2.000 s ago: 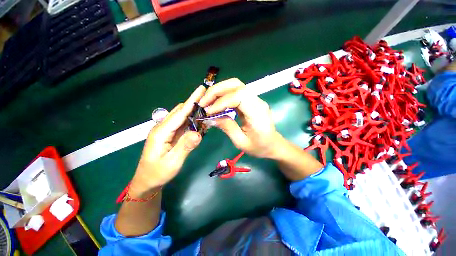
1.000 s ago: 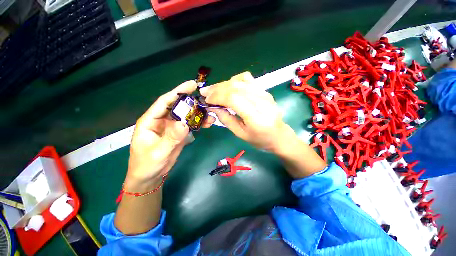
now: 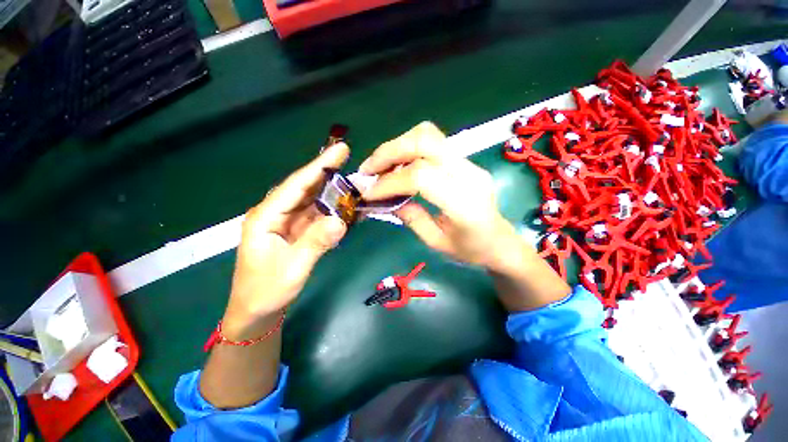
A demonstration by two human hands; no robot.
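Note:
My left hand (image 3: 285,233) holds a small open black device unit (image 3: 338,197) between thumb and fingers, with its white and gold innards showing. My right hand (image 3: 441,194) is at the unit's right side and holds a thin dark piece (image 3: 384,205) and a bit of white cloth or paper against it. The fingertips hide part of the unit. A small dark-and-gold module (image 3: 337,135) shows just beyond my left fingertips. A red spring clamp (image 3: 400,291) with a black piece in its jaws lies on the green bench below my hands.
A big pile of red clamps (image 3: 626,181) is at the right, above a white tray (image 3: 661,354) edged with clamped units. A red tray (image 3: 125,337) with a white box (image 3: 73,324) is at the left. Black moulded trays (image 3: 142,60) are upper left. Another person's blue sleeve (image 3: 767,164) is far right.
My left hand has tilted the unit, opened it toward view, then turned it partly edge-on. The module beyond my fingers has shifted left. The round clear object by my left hand no longer shows.

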